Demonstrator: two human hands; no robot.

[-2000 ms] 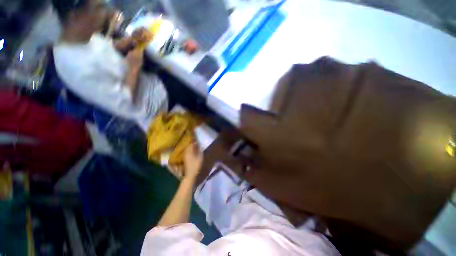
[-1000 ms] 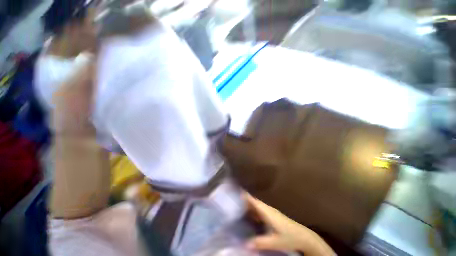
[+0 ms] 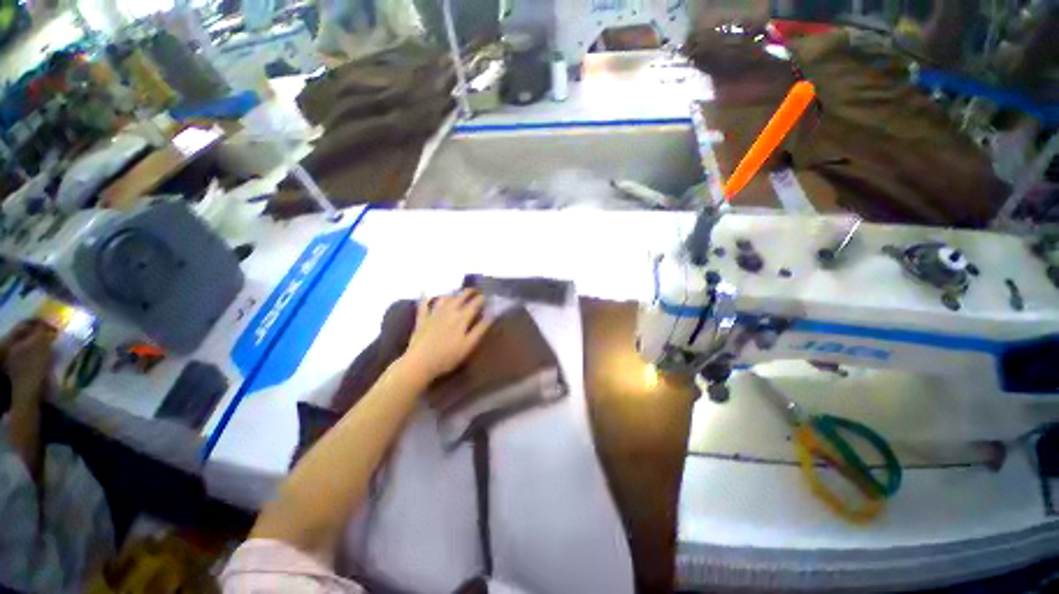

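My left hand [image 3: 447, 334] reaches in from the lower left and lies on a folded brown cloth piece [image 3: 499, 362] with a pale band at its end. Whether the fingers grip the cloth or only rest on it cannot be told. Under it, a whitish lining with a dark centre line [image 3: 534, 499] hangs towards me over the table's front. More brown cloth [image 3: 633, 429] lies flat between the lining and the sewing machine [image 3: 801, 308], partly under the lit needle area. My right hand is not in view.
Green and yellow-handled snips [image 3: 845, 464] lie on the machine bed at right. An orange handle [image 3: 770, 139] stands above the machine head. A grey machine end [image 3: 157, 273] and a neighbour's hand [image 3: 29, 348] are at left. Brown heaps [image 3: 372, 116] lie beyond the table.
The view has swung right and steadied, showing the machine head. The white lining, raised at left one second ago, now lies over the brown cloth. My right hand has left view.
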